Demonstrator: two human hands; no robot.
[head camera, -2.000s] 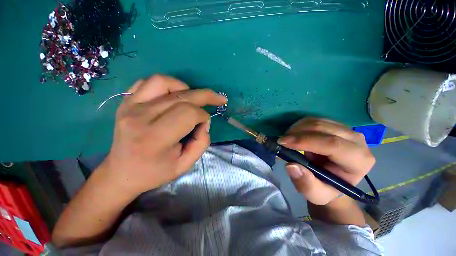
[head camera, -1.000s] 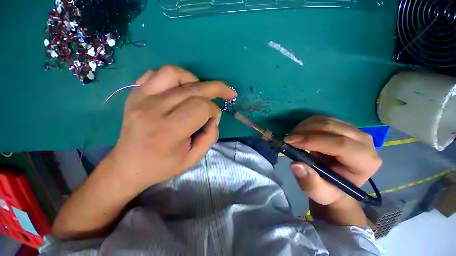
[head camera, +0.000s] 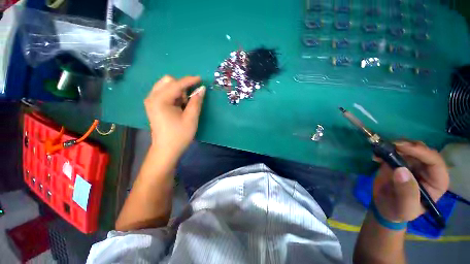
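My right hand (head camera: 412, 178) holds the black soldering iron (head camera: 394, 154), its metal tip pointing up and left, above the green mat. My left hand (head camera: 175, 105) is left of the pile of wired components (head camera: 237, 77), thumb and index fingertip slightly apart, with nothing clearly seen between them. A small silvery circuit board (head camera: 318, 133) lies on the mat, left of and below the iron's tip. The dark tangled wires (head camera: 263, 64) adjoin the pile on its right.
A clear blister tray (head camera: 355, 81) with rows of blue boards is at the upper right. A whitish strip (head camera: 365, 113) lies near the iron. The fan (head camera: 460, 100) is at the right edge. Plastic bags (head camera: 72, 38), a spool (head camera: 64, 82) and a red tray (head camera: 62, 175) with an orange-handled tool (head camera: 77, 140) are left.
The view has shifted left. My left hand has moved away from the board toward the pile. The board now lies on the mat, and the iron is away from it.
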